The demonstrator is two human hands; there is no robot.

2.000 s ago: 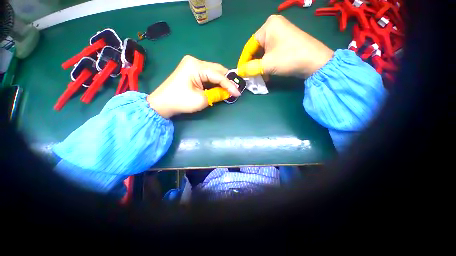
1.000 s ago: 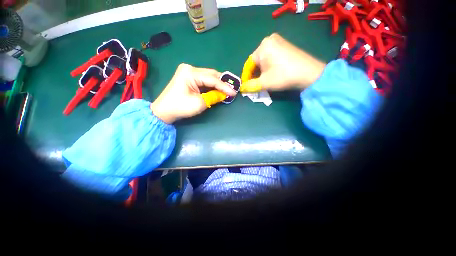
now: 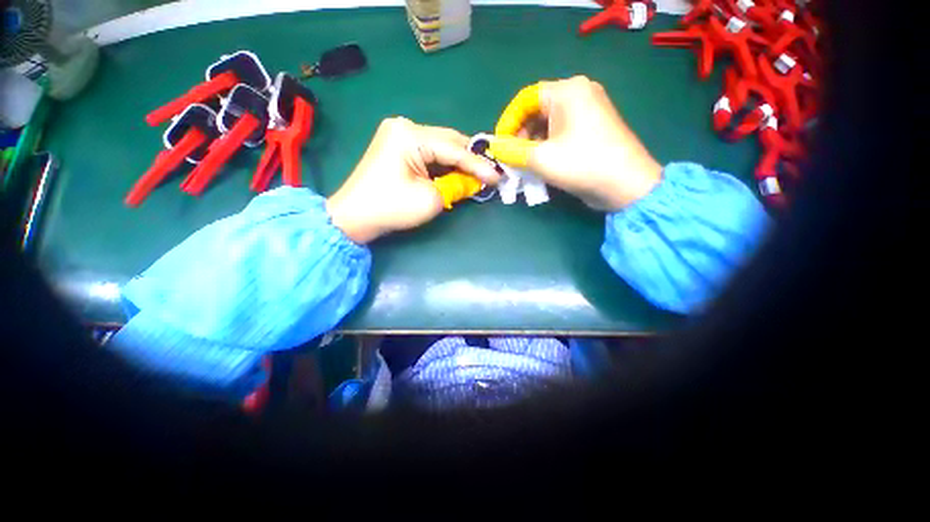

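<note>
A small dark watch case (image 3: 481,148) with a pale rim is held above the green bench near the middle. My left hand (image 3: 408,178) grips its lower left side between a finger and a thumb in a yellow cot. My right hand (image 3: 581,143), also with yellow cots, is at the case's right side and covers part of its face. A crumpled white cloth (image 3: 524,190) hangs from under my right fingers. Much of the case is hidden by my fingers.
Several watch cases gripped by red clamps (image 3: 224,153) lie at the left. A black key fob (image 3: 342,61) lies behind them. A white bottle (image 3: 441,22) stands at the far side. A heap of red clamps (image 3: 760,61) is at the right. A fan (image 3: 22,31) is far left.
My right hand's yellow fingers now lie over the case, which faced up uncovered one second ago. The cloth has changed shape under my right fingers.
</note>
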